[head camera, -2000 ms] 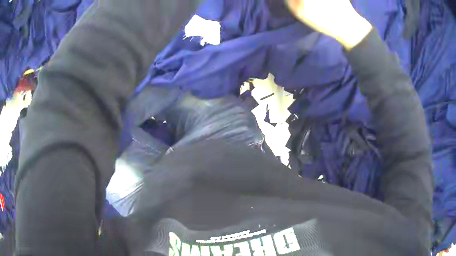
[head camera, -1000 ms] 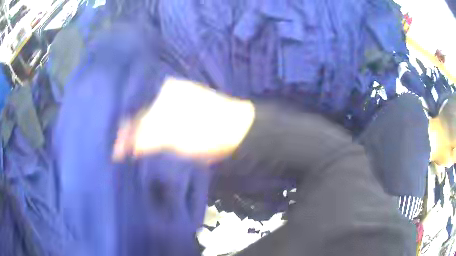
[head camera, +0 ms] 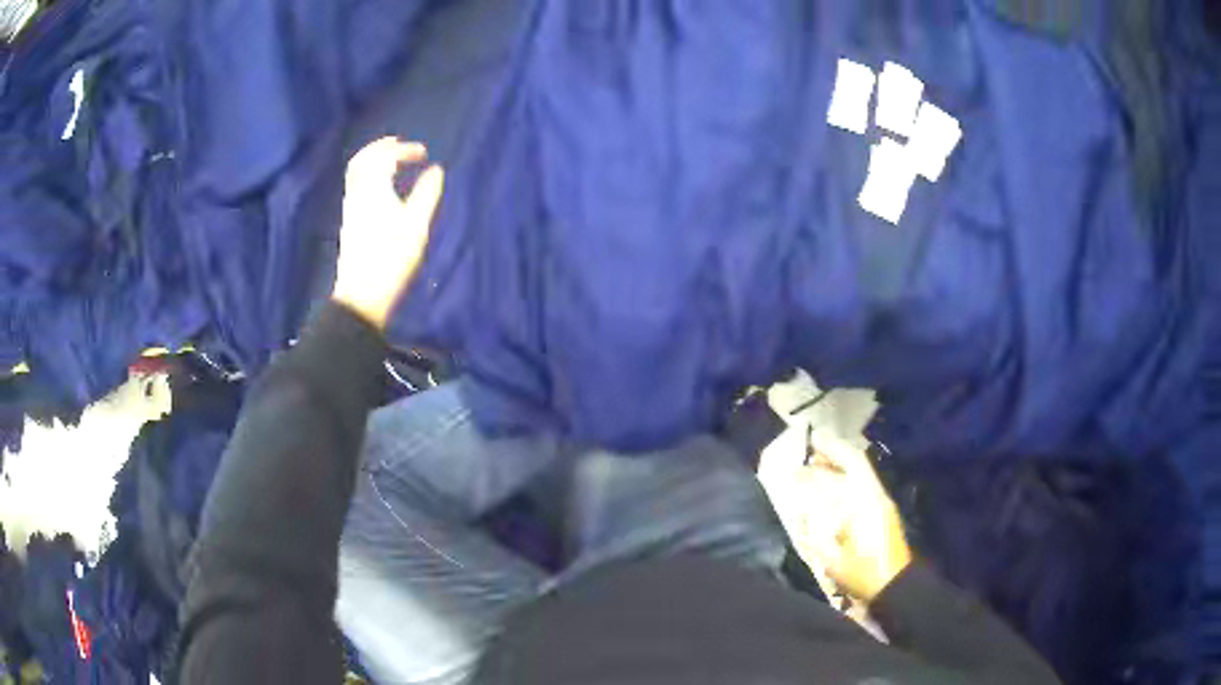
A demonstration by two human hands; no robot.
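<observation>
A large navy blue garment [head camera: 616,228] spreads over the worktop and hangs to the lap. Several small white squares [head camera: 897,94] lie close together on it at the upper right. My left hand [head camera: 384,228] is over the cloth at the left. Its thumb and fingers are curled with a gap between them, and nothing shows in it. My right hand [head camera: 853,525] is low at the right, beside the lap, over a heap of pale scraps [head camera: 833,412]. Its fingers merge with the bright scraps, so whether it holds one cannot be told.
A ragged white mass [head camera: 60,475] lies at the far left, with a small red item [head camera: 80,626] below it. Dark folded cloth [head camera: 1031,562] is heaped at the lower right. Jeans-covered legs [head camera: 449,535] are below the garment's edge.
The view has turned from the blurred side view to the front. Both hands now show, apart from each other. The white squares on the garment have come into view.
</observation>
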